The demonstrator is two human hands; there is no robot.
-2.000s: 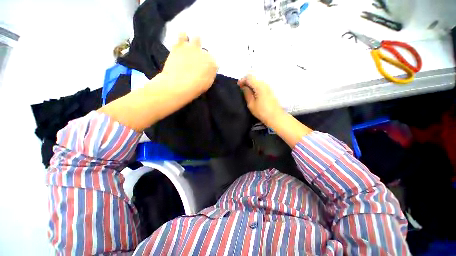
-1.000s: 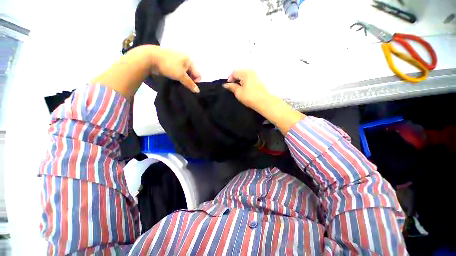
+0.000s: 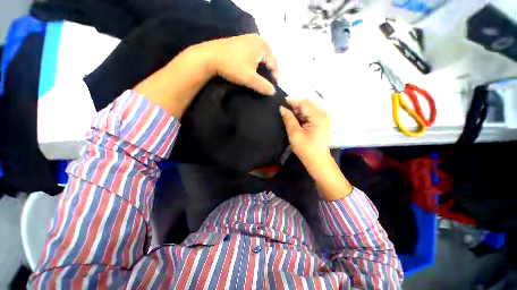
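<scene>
A black garment (image 3: 235,122) lies bunched over the table's front edge and hangs toward my lap, with more black cloth spread to the upper left. My left hand (image 3: 244,63) grips its edge with thumb and fingers. My right hand (image 3: 306,126) pinches the same edge just to the right, a little lower. The fingertips are close together but apart, with a short stretch of edge between them. A small red patch shows at the garment's lower side.
Scissors with red and yellow handles (image 3: 414,107) lie on the white table (image 3: 363,122) at right. Black snips (image 3: 412,55) and a grey-blue cylindrical part (image 3: 340,35) lie behind. A black box (image 3: 492,31) stands far right. A blue bin (image 3: 425,238) with dark and red cloth is below.
The view has shifted. More black cloth now lies across the table at upper left. My left hand has moved from the far part of the cloth to its edge beside my right hand, which still pinches it.
</scene>
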